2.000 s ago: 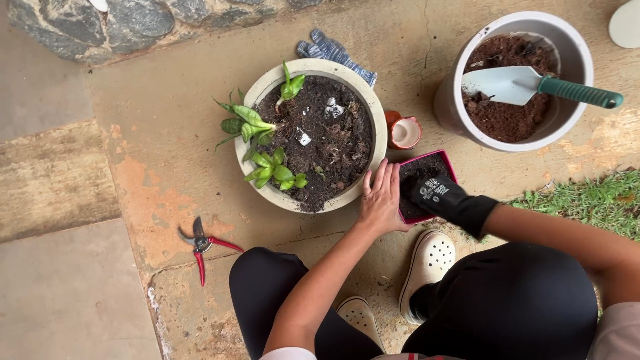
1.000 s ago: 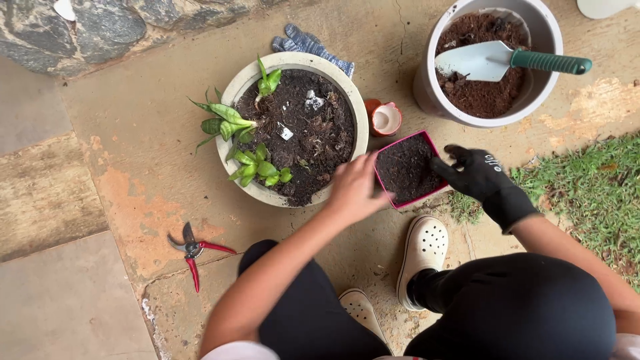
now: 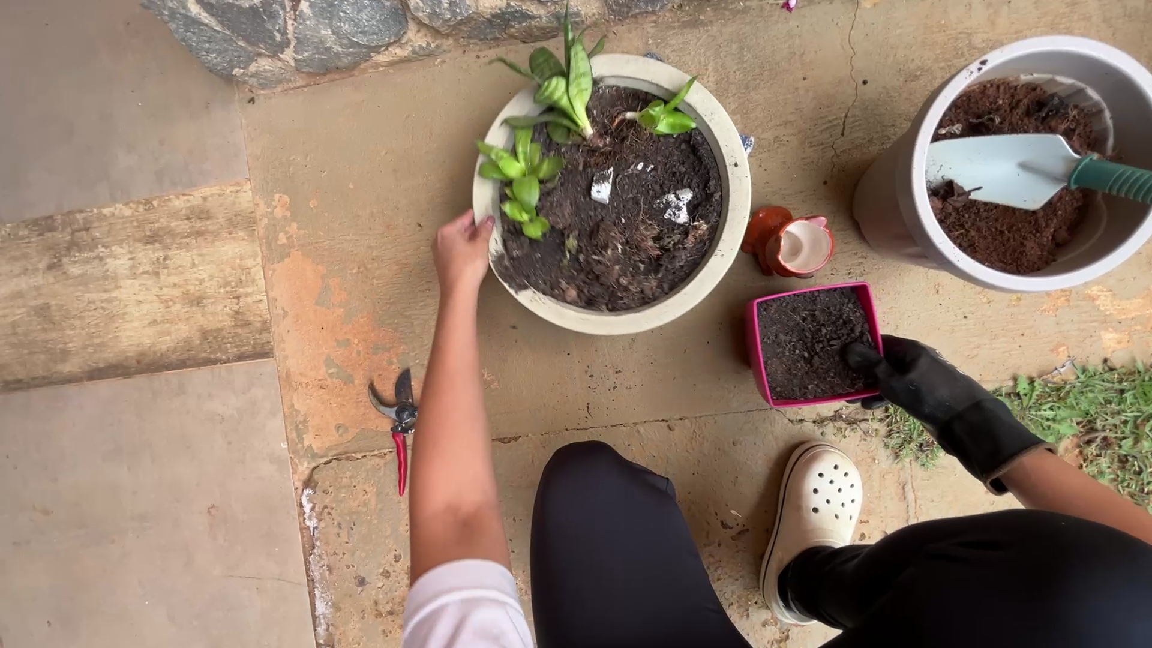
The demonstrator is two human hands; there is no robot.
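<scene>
My bare left hand [image 3: 463, 255] grips the left rim of a round stone-coloured planter [image 3: 738, 193]. In it, green leafy plants [image 3: 562, 90] stand in dark soil at the left and top, with white pieces on the soil. In its black glove, my right hand [image 3: 918, 382] holds the right edge of a square pink pot [image 3: 765, 378] filled with dark soil, thumb over the rim. Between planter and grey pot stands a small orange-brown ceramic pot [image 3: 804, 247]. A hand trowel [image 3: 1012, 169] with a green handle lies across the large grey pot [image 3: 900, 193], above reddish-brown soil.
Red-handled pruning shears [image 3: 402, 418] lie on the concrete left of my left forearm. A stone wall base [image 3: 346, 31] borders the top left, and grass [image 3: 1102, 423] grows at the right. My clog-clad foot [image 3: 823, 504] is below the pink pot.
My left hand has gone from the pink pot to the planter's left rim. The planter has turned, its plants now further round towards the top. My right hand has come out of the pink pot's soil onto its edge.
</scene>
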